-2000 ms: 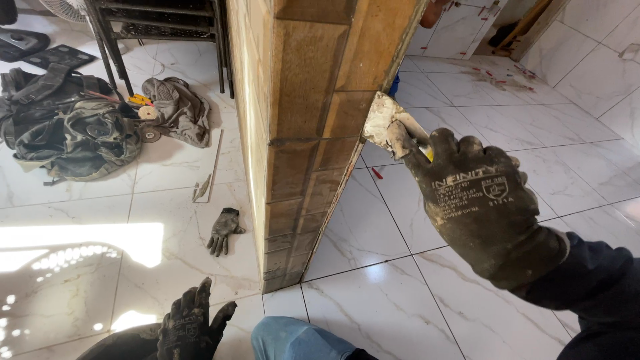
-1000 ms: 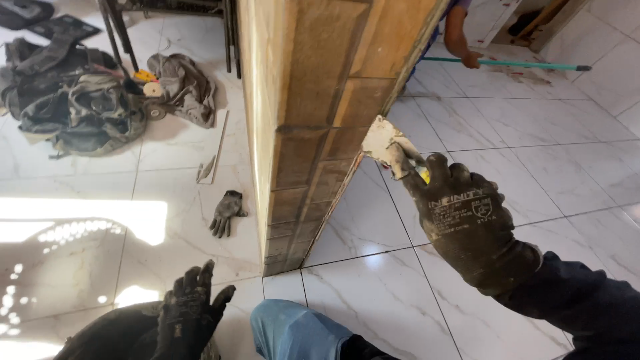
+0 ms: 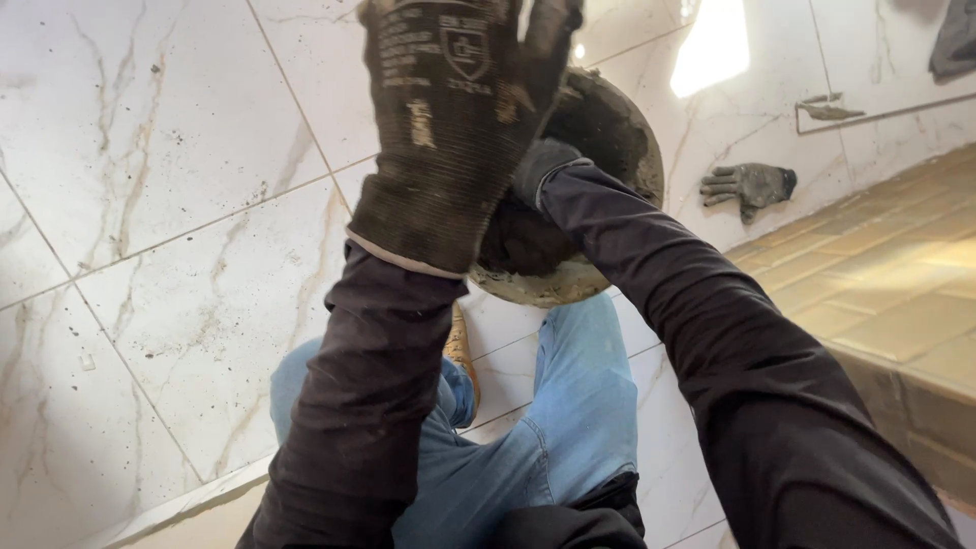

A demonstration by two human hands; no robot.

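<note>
A round, mortar-smeared bucket (image 3: 602, 282) stands between my knees, its inside dark. My left hand (image 3: 465, 114), in a dirty black knit work glove with print on its back, is raised over the bucket's left side; its fingertips are cut off by the top edge. Behind it my right hand (image 3: 545, 171), also in a dark glove, reaches over the bucket's opening, its fingers hidden by my left hand and wrist. Whether either hand holds something cannot be seen. A loose dirty work glove (image 3: 751, 189) lies on the floor to the right of the bucket.
White marbled floor tiles (image 3: 206, 305) with crumbs spread at the left. At the right runs a wall face of brownish tiles (image 3: 884, 259). A thin L-shaped strip with a putty-coloured piece (image 3: 831, 110) and a dark cloth (image 3: 953, 42) lie at the upper right. My tan shoe (image 3: 461, 351) is below the bucket.
The view has swung strongly to the left. My right hand has left the tiled wall edge, where it held a scraper, and is at the bucket. The scraper is not visible now.
</note>
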